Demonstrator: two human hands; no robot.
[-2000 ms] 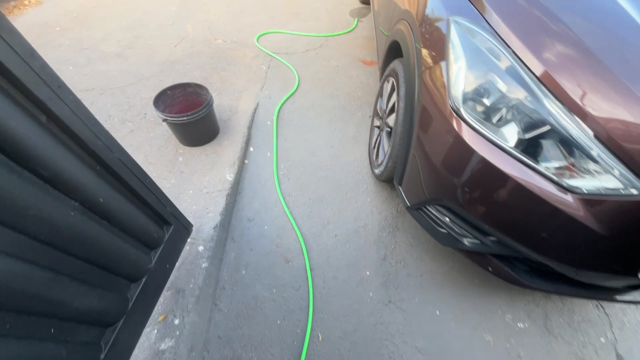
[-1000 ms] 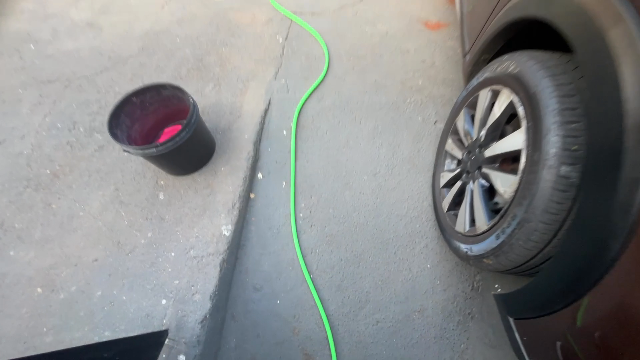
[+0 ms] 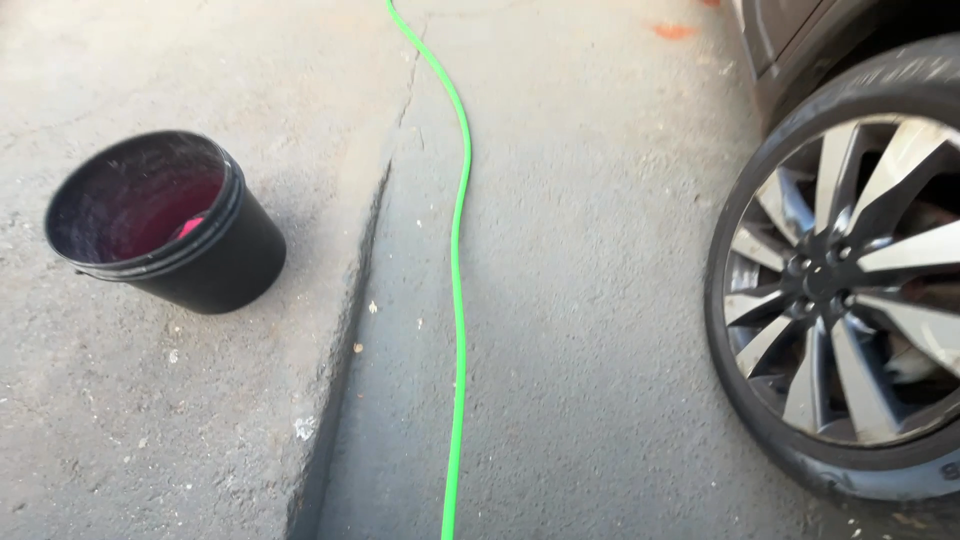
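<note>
Neither my left hand nor my right hand shows in the head view. A black plastic bucket (image 3: 217, 262) stands upright on the concrete at the left. Its inside looks reddish-purple, and a bright pink item (image 3: 190, 226) shows within it; what that item is I cannot tell. A green hose (image 3: 459, 300) runs in a loose curve down the middle of the view. At the right is a car's wheel, with a black tire (image 3: 724, 360) and a silver and black alloy rim (image 3: 832, 277).
A low concrete step edge (image 3: 341, 367) runs between the bucket and the hose. Part of the car's brown body (image 3: 776, 30) reaches in at the top right. An orange stain (image 3: 673, 31) marks the ground near it.
The view has moved forward and closer to the bucket and the wheel. The headlight and the dark ribbed panel seen two seconds ago are out of view.
</note>
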